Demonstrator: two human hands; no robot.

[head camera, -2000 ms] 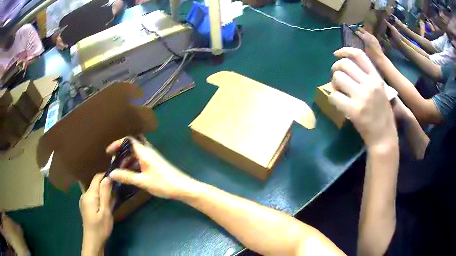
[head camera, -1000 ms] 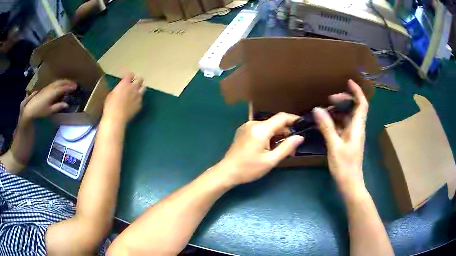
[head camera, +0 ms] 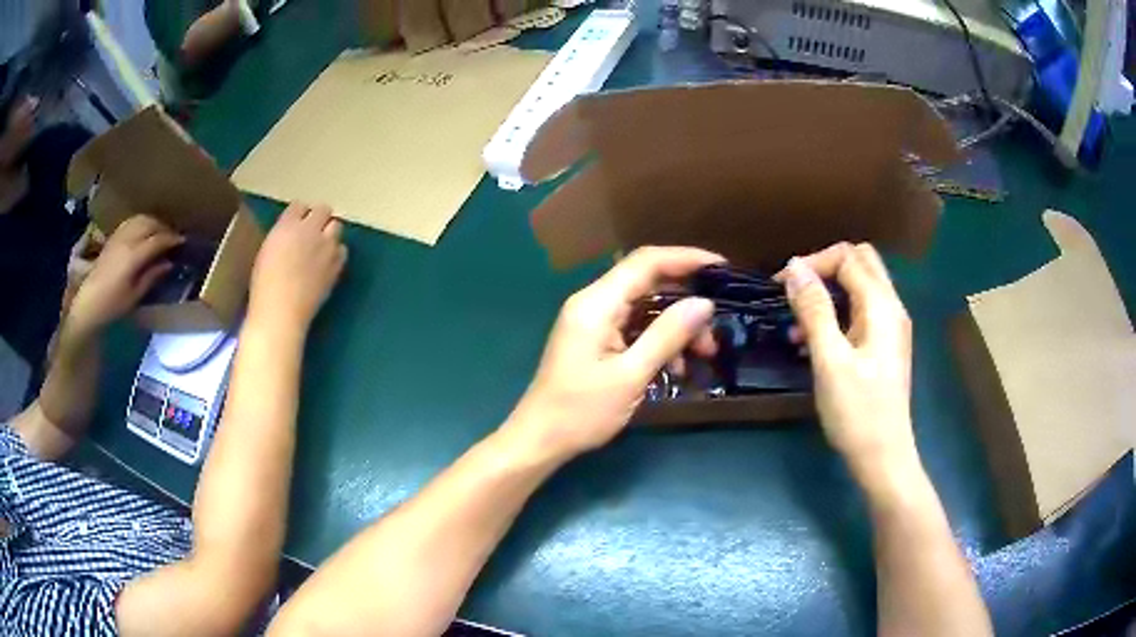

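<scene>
An open brown carton (head camera: 760,162) sits in front of me with its lid raised at the back. Black items lie inside, with something clear and shiny at the left. My left hand (head camera: 623,342) and my right hand (head camera: 853,336) hold a black coiled cable (head camera: 747,289) between them over the carton's opening. My fingers are partly inside the carton and hide part of the contents.
A closed carton (head camera: 1059,361) stands at right. A power strip (head camera: 561,100) and a marked cardboard sheet (head camera: 374,143) lie behind. At left, a person's hands work in an open carton (head camera: 231,255) on a digital scale (head camera: 181,396). A vented metal instrument (head camera: 860,37) stands at the back.
My view has swung left since the first frame. Both hands have lowered slightly into the carton, and the cable now stretches between them across its opening.
</scene>
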